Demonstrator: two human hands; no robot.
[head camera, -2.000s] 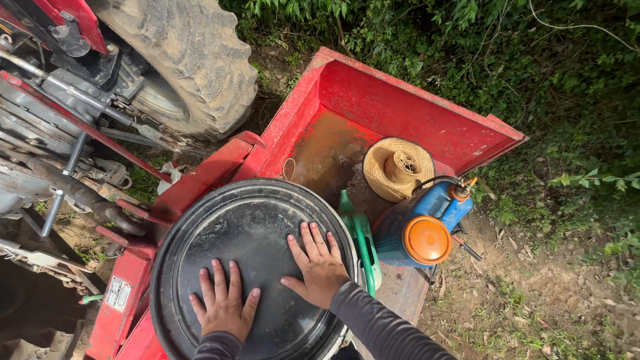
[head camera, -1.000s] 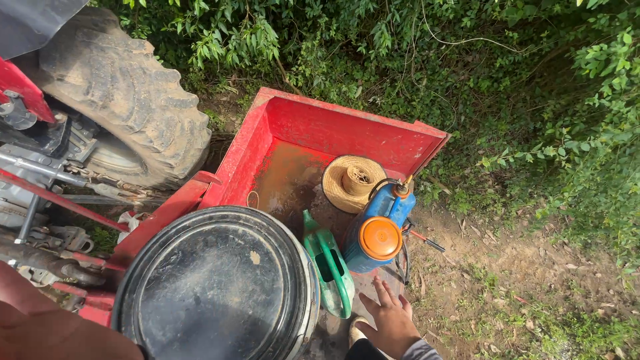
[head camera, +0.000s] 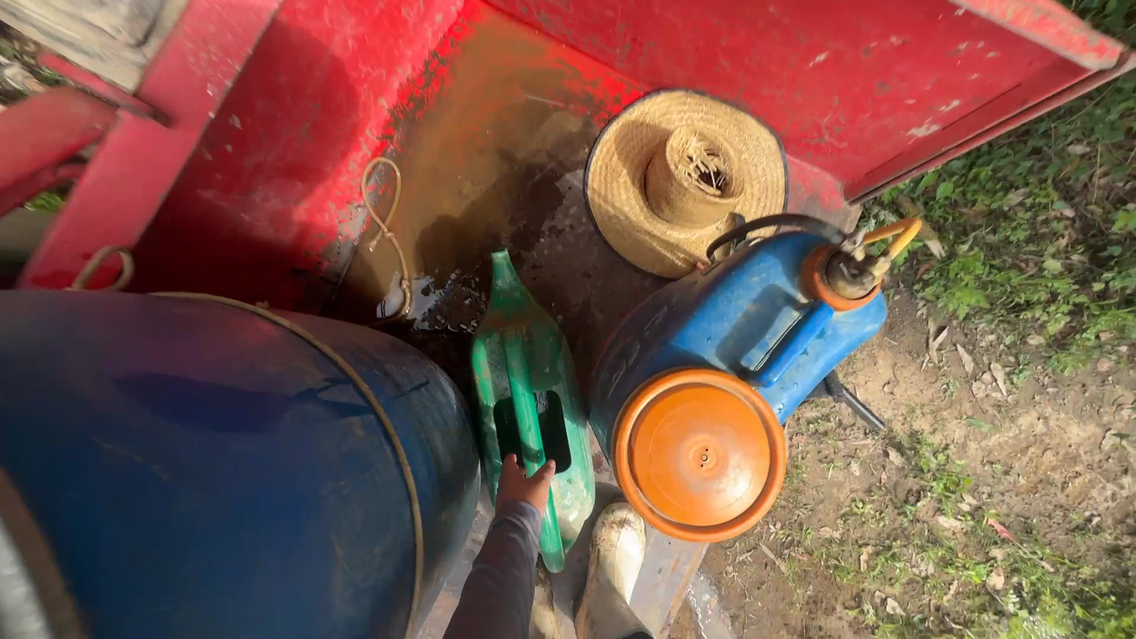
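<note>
My right hand (head camera: 525, 486) is at the handle of a green plastic watering can (head camera: 568, 444), thumb and fingers on either side of it; whether they grip it is not clear. My left hand is out of view. To the left of the can stands a large blue barrel (head camera: 231, 461) with a rope (head camera: 377, 413) around it. Right of the can is a blue backpack sprayer (head camera: 688, 324) with an orange lid (head camera: 701, 454). A straw hat (head camera: 688, 182) lies behind the sprayer, partly overlapped by its black strap.
Red metal walls (head camera: 754, 80) enclose the back of the carrier. Muddy water lies on its floor (head camera: 497, 133), beside a loop of thin rope (head camera: 386, 231). My pale boots (head camera: 614, 555) are at the near edge. Bare ground and weeds (head camera: 994, 257) lie to the right.
Both hands were on the black barrel lid at first. My right hand has since moved off it to the watering can's handle, and my left hand has gone out of view. The view is now much closer.
</note>
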